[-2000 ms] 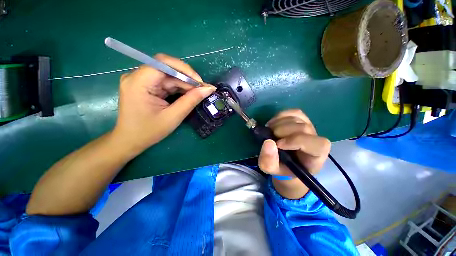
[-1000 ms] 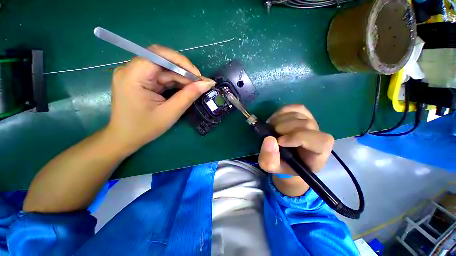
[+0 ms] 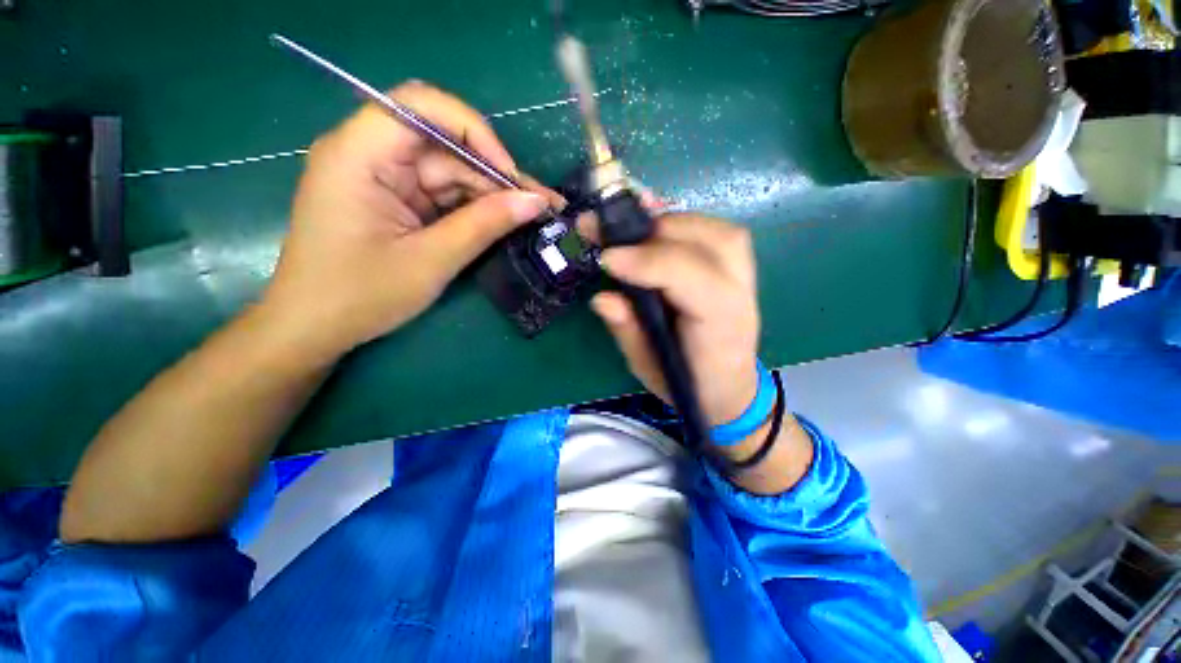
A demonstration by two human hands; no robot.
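My left hand holds silver tweezers, their tip at the upper left edge of the watch unit. The watch unit, black with white and green patches inside, sits on a dark fixture on the green mat. My right hand holds a black soldering iron, slightly blurred. Its metal shaft points up and away, above the unit and not touching it. The right hand and iron hide the unit's right side and part of the fixture. A thin solder wire lies behind the left hand.
A solder spool in a black bracket stands at the left edge. A brown tub stands at the upper right, beside a yellow tray with black items and cables. A fan grille shows at the top edge. Solder crumbs dot the green mat.
The soldering iron has lifted off the unit and swung to point up and away. My right hand has moved left and up. The tweezers have turned edge-on; my left hand stays by the unit.
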